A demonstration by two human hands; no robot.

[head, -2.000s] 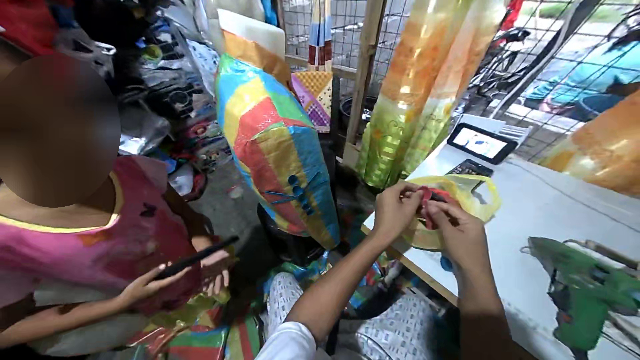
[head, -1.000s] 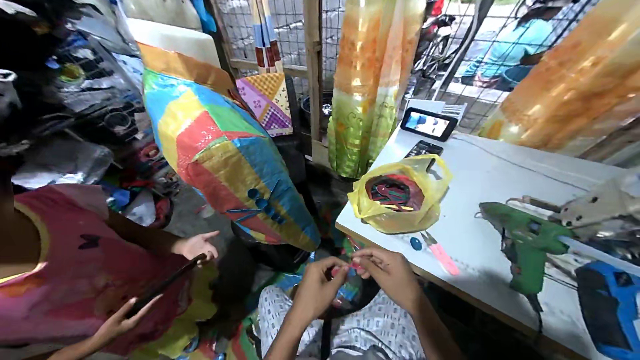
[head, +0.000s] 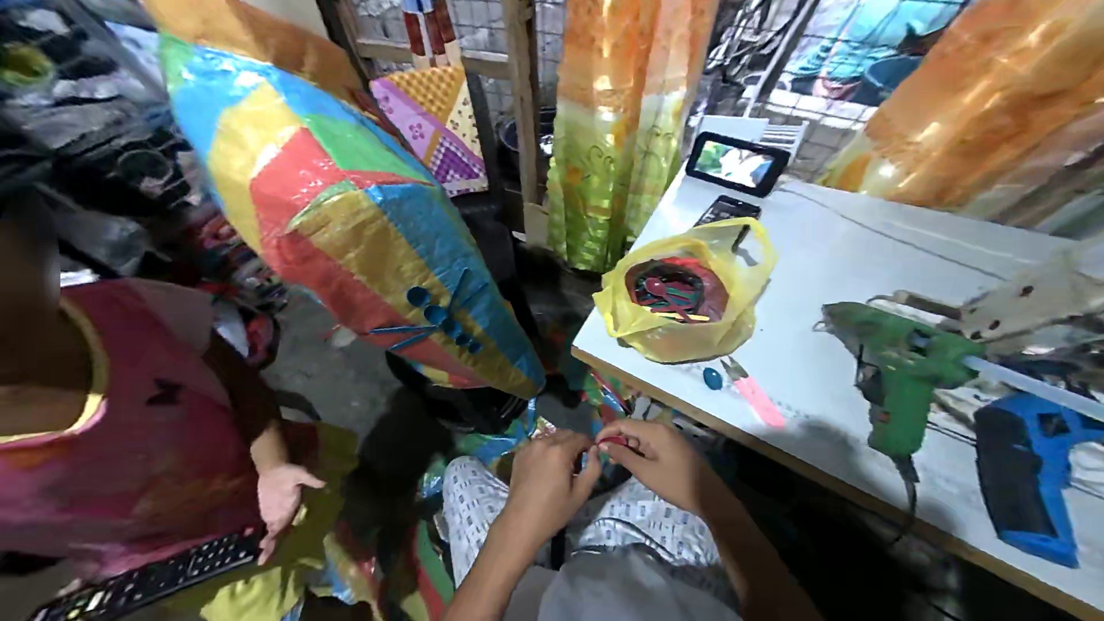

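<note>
Above my lap, my left hand [head: 552, 474] and my right hand [head: 651, 457] meet at the fingertips. A small red plastic piece [head: 614, 442] is pinched in my right fingers; the left fingers touch or hold its near end, partly hidden. A yellow plastic bag [head: 690, 345] stands open on the white table, with red and dark plastic pieces [head: 673, 289] inside. Beside it lie a blue oval piece [head: 712, 378] and a pink-handled cutting tool [head: 759, 401]. Left of my hands leans a large colourful patchwork form [head: 345, 224] with blue plastic spoon-like pieces [head: 444, 319] on it.
A green glue gun [head: 906, 362], a blue-and-black tool [head: 1026, 474], a phone [head: 729, 210] and a lit screen device [head: 737, 164] are on the white table [head: 862, 241]. At left, a person [head: 129, 414] holds a remote control [head: 164, 573].
My hands have moved from the yellow bag to above my lap, with a small red piece between them. The view has swung right.
</note>
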